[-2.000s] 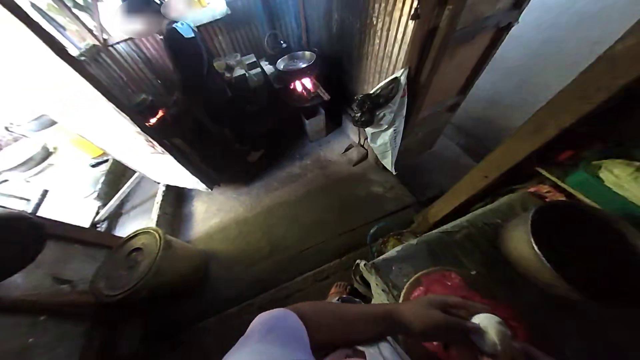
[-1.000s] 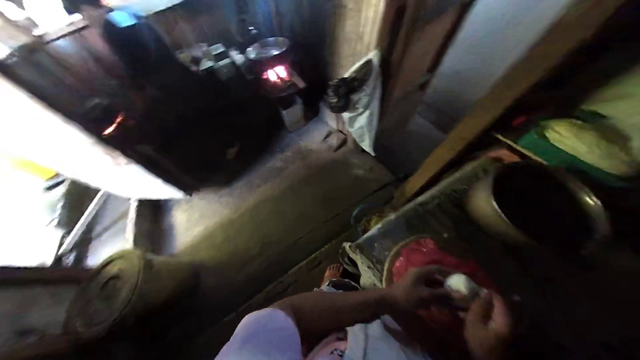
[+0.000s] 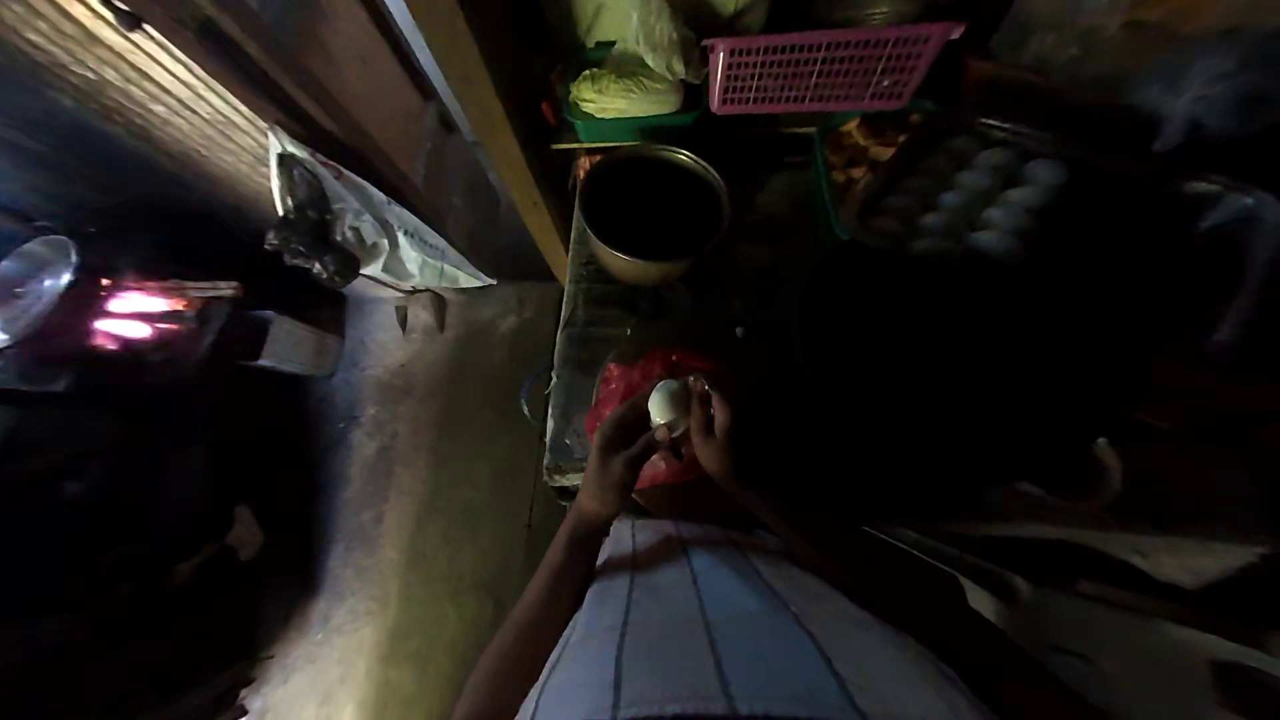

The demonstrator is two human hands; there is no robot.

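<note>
A whitish egg [image 3: 668,405] is held between my two hands, its shell state hard to tell in the dim light. My left hand [image 3: 622,445] grips it from the left, with the fingers and thumb against its lower side. On the right, my right hand [image 3: 708,425] has its fingertips at the egg's right side. Directly beneath both hands lies a red plastic bag or lining [image 3: 625,383] in a round container. Farther along the table stands a deep metal pot [image 3: 650,268], dark inside.
Beyond the pot are a green tray [image 3: 640,127] with a cabbage [image 3: 625,92], a pink basket [image 3: 830,75] and several eggs [image 3: 1000,195]. A wooden post [image 3: 500,130] rises by the table [image 3: 570,400]. At far left a fire [image 3: 140,312] burns beside a metal pan [image 3: 38,285].
The view has swung far to the right. Both hands stay together over the red plastic; my right hand, hard to make out two seconds ago, now shows at the egg's right side.
</note>
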